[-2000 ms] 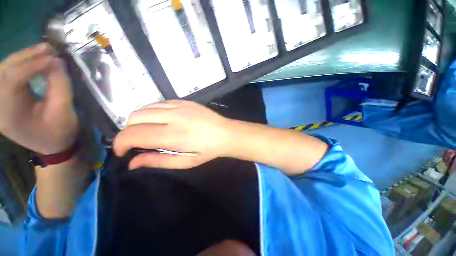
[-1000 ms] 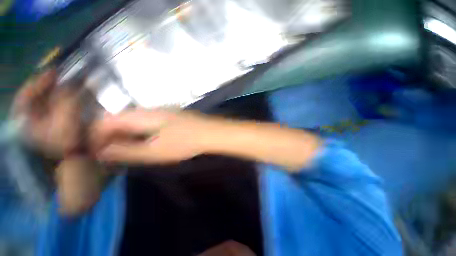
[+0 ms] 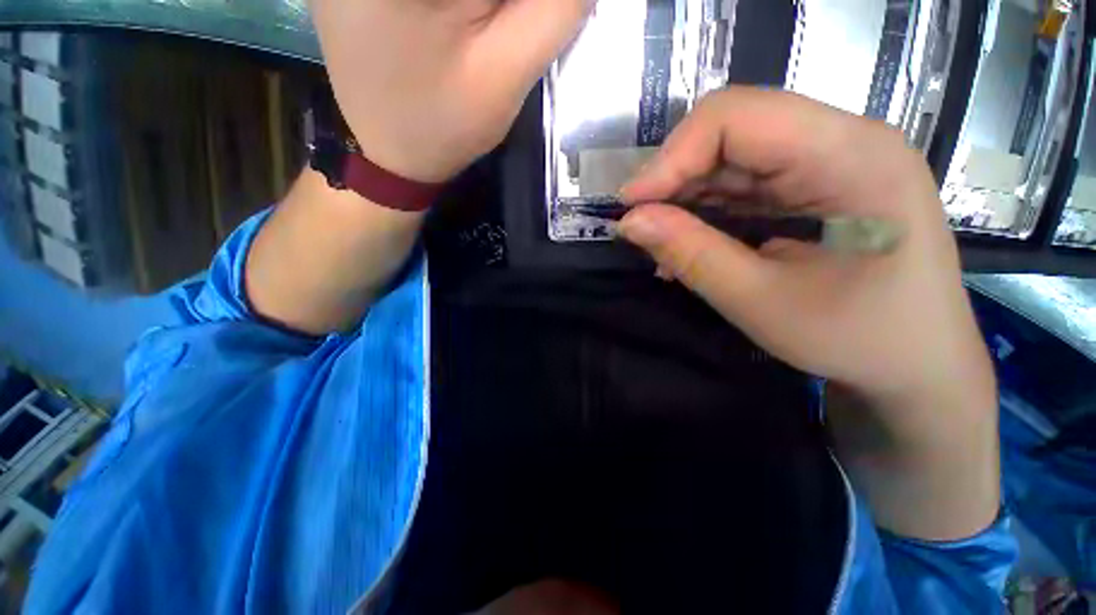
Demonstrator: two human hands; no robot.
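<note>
A bright silvery-white phone frame (image 3: pixel 597 114) lies in a black tray (image 3: pixel 760 48), its near end in front of me. My right hand (image 3: pixel 805 222) holds slim dark tweezers with a pale green rear end (image 3: pixel 859 236) like a pen. Thumb and forefinger meet at the frame's near right corner, where a dark thin tip reaches over its edge. What the tip touches is too small to tell. My left hand (image 3: pixel 439 84), with a dark red wristband, is at the frame's left side. Its fingers are cut off by the top edge, so what they hold is hidden.
More phone frames (image 3: pixel 835 60) lie side by side in the tray to the right. Pale rectangles in a row (image 3: pixel 51 156) show at the far left, beside dark brown slats (image 3: pixel 204 156). A green bench edge (image 3: pixel 240 22) runs along the upper left. A pale rack (image 3: pixel 36 421) stands at lower left.
The view has shifted left along the tray. My hands have moved apart, with the right hand now at the frame's near end and the tweezers clearly showing. The earlier blurred picture is now sharper.
</note>
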